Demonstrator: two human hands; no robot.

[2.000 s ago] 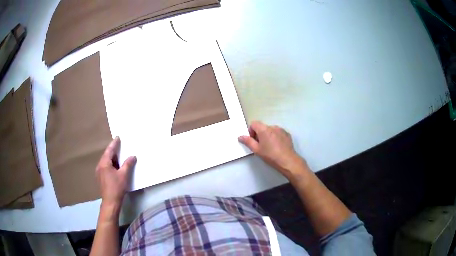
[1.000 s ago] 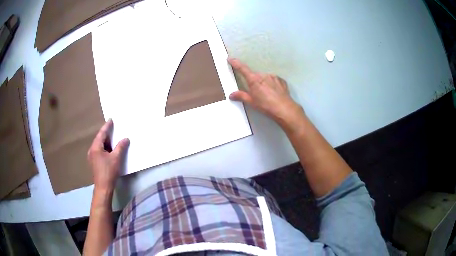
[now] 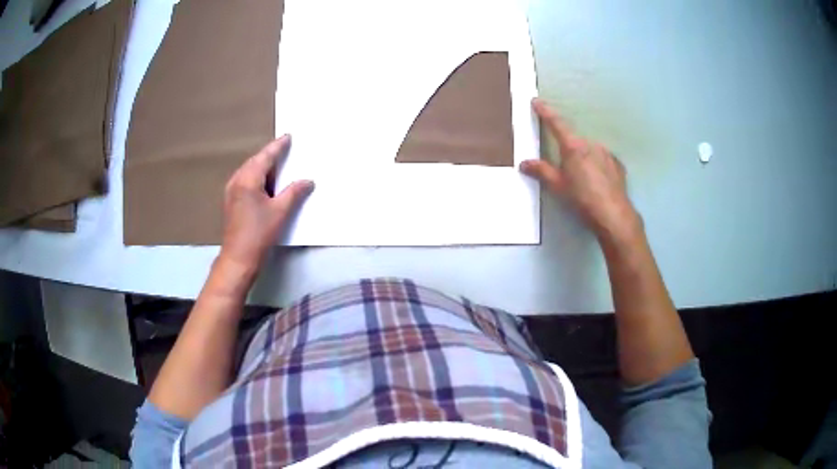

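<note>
A white card template [image 3: 404,206] lies flat over a brown fabric panel [image 3: 188,174], which shows at its left and through its curved-sided window. My left hand [image 3: 252,201] rests at the card's left edge, thumb on the card and fingers spread over the cloth side. My right hand [image 3: 592,179] rests at the card's right edge, thumb and forefinger tips apart and touching the edge. Neither hand grips anything that I can see. The card's far end is cut off by the picture's top.
A stack of brown panels [image 3: 60,128] lies at the left of the white table [image 3: 771,220]. A small white piece, likely chalk [image 3: 705,152], lies on the table at right. The table's near edge runs just past my plaid apron [image 3: 385,376].
The view has turned and shifted, so the card now looks square to me and further right. My right hand has moved from the card's near corner up along its right edge.
</note>
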